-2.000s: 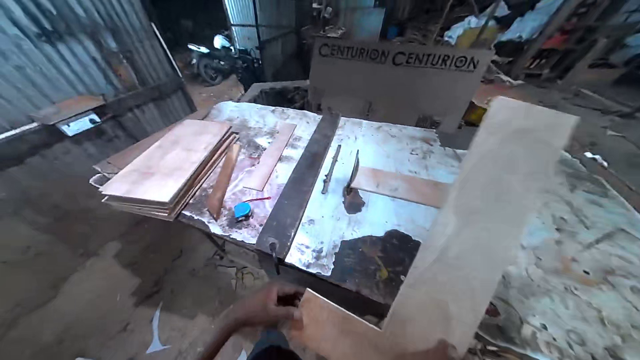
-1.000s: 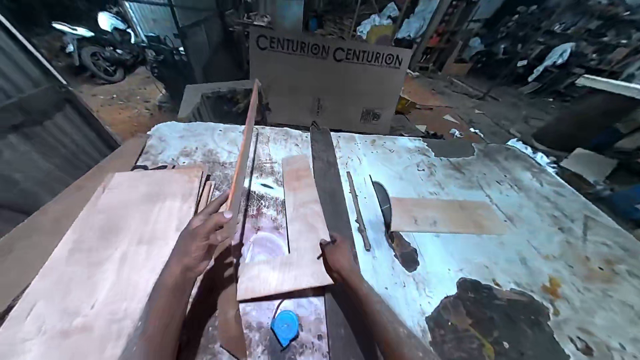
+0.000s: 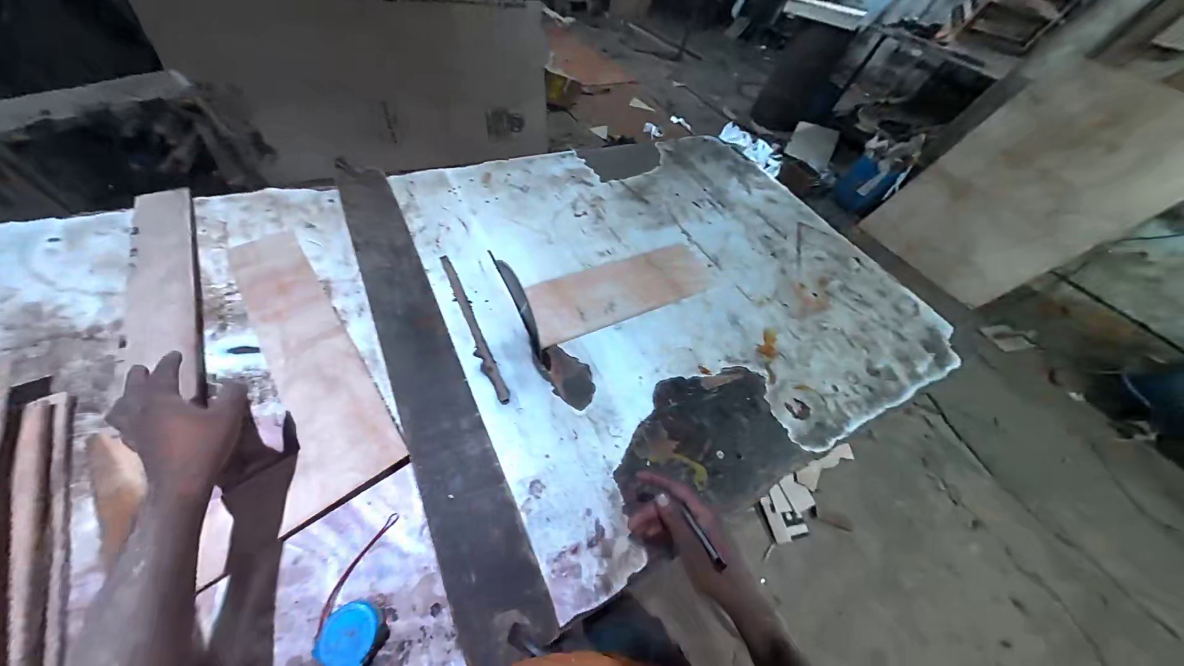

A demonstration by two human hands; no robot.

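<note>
My left hand (image 3: 180, 416) grips the lower end of a narrow wooden board (image 3: 162, 277) at the left of the worktable. Beside it lies an L-shaped plywood piece (image 3: 305, 361), partly hidden by my left arm and its shadow. A blue tape measure (image 3: 348, 633) rests near the front, with a thin reddish strip or cord by it. My right hand (image 3: 680, 523) holds a dark pen-like tool at the table's front edge. A dark flat bar (image 3: 435, 398) crosses the tabletop. Right of it are a thin stick (image 3: 474, 328), a curved dark blade (image 3: 518, 305) and a plywood strip (image 3: 620, 289).
The table's worn white covering (image 3: 555, 462) has a ragged, dark-patched front edge. Stacked boards (image 3: 37, 536) stand at the far left. A large cardboard panel (image 3: 370, 83) is behind the table, and a big plywood sheet (image 3: 1045, 185) leans at the right. Scraps lie on the floor.
My right hand has moved right, away from the L-shaped plywood piece, to the table's front edge. The narrow board in my left hand has tipped from edge-on to show its broad face. The view has swung right.
</note>
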